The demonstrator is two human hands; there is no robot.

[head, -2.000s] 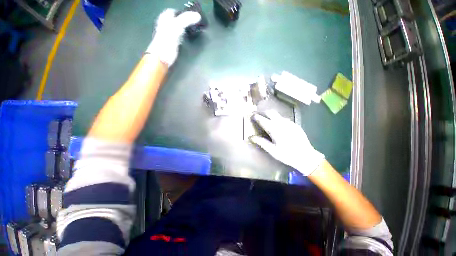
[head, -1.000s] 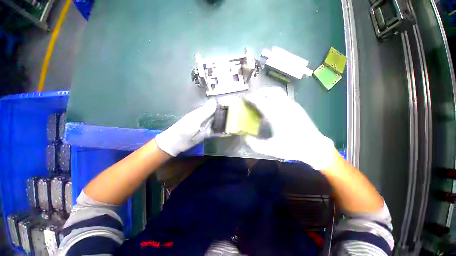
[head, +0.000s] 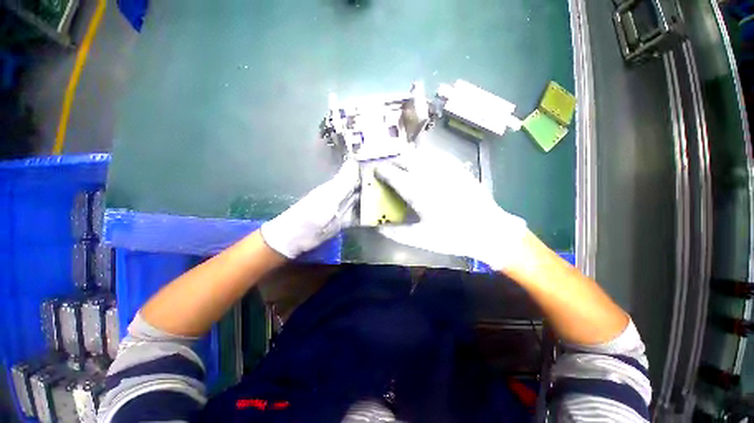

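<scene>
A yellow-green plate point(head: 385, 206) is between my gloved hands near the bench's front edge. My left hand point(head: 318, 213) holds its left side. My right hand point(head: 455, 206) lies over its right and upper part; whether a black module is under it is hidden. A silver metal frame point(head: 376, 125) lies on the green mat just beyond my hands, dark fittings at both ends. A white-silver cover plate point(head: 477, 107) lies to its right, with green beneath. Two more yellow-green plates point(head: 546, 130) lie near the right edge.
A blue bin point(head: 41, 223) at the left holds ribbed metal units point(head: 73, 330). A metal-railed conveyor point(head: 641, 206) runs along the right, with an assembled frame point(head: 649, 31) at its top. A thin straight metal edge shows right of my right hand. A blue-covered edge point(head: 182, 235) borders the front.
My left hand has come back from the black modules at the far edge. Both hands now meet at the front around the yellow-green plate, which has turned and is more covered than a second ago.
</scene>
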